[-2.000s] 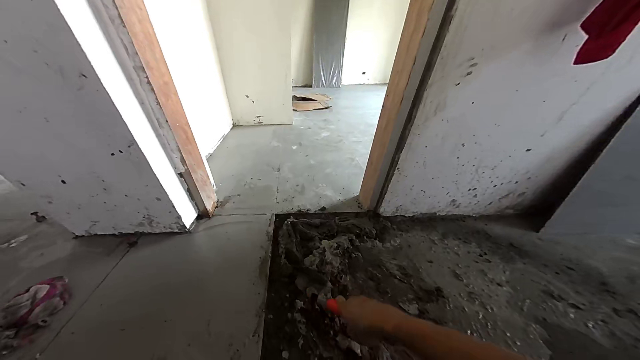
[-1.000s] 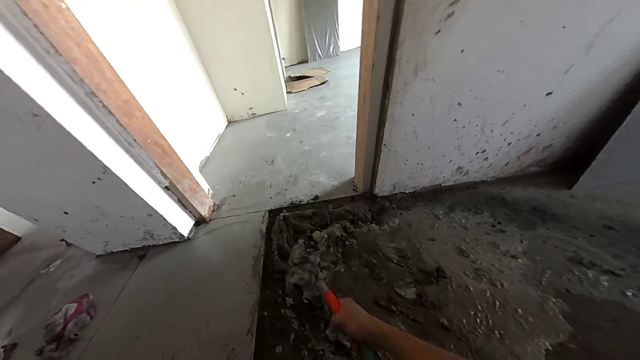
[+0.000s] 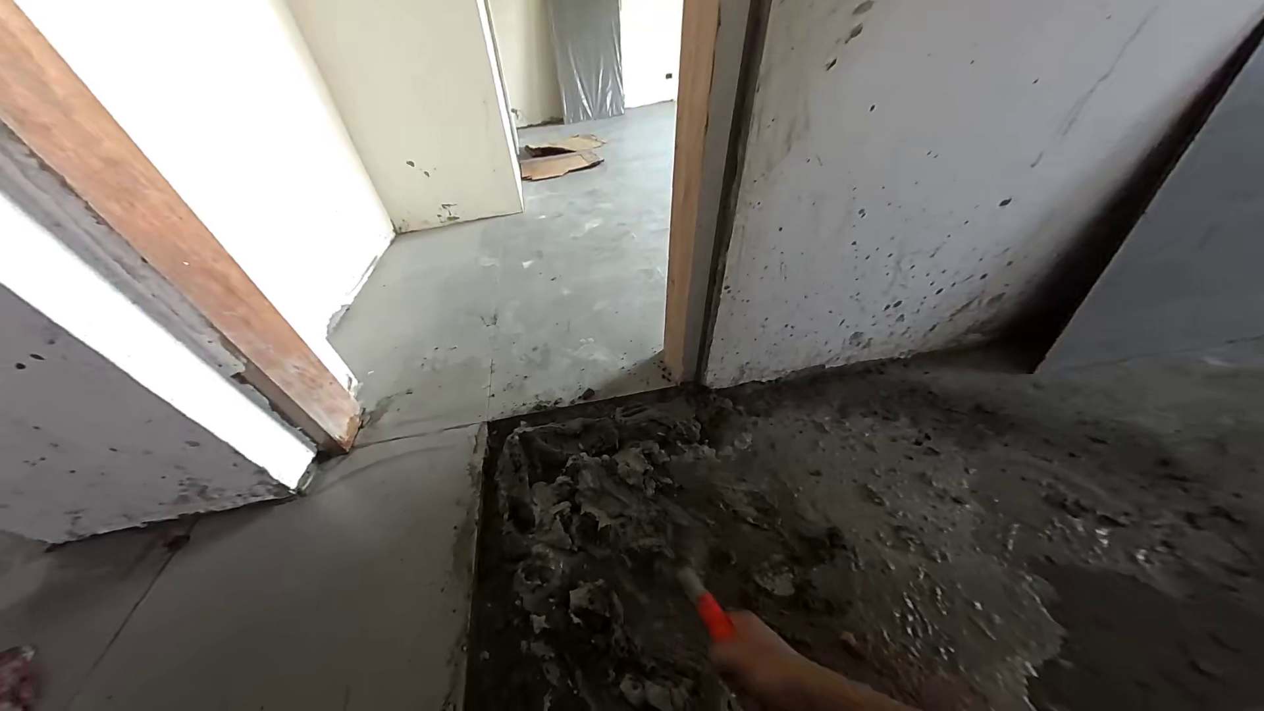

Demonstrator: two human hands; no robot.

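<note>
My right hand (image 3: 755,652) is closed around the orange-red handle of a tool (image 3: 714,614) at the bottom, right of centre. The tool's far end is blurred against the dark, wet mortar (image 3: 622,504), so its kind cannot be told. Lumpy mortar lies thick beside the straight edge of the laid grey floor tiles (image 3: 365,583), and spreads thinner and wetter to the right. My left hand is out of the picture.
A doorway with wooden jambs (image 3: 691,197) (image 3: 197,257) opens ahead onto a tiled floor (image 3: 533,296). Torn cardboard (image 3: 561,166) lies beyond it. A spattered white wall (image 3: 889,197) borders the mortar. A reddish cloth (image 3: 18,679) lies at the lower left.
The view has tilted and shifted. My right hand keeps hold of the orange-red handle and has moved over the mortar; the direction is unclear.
</note>
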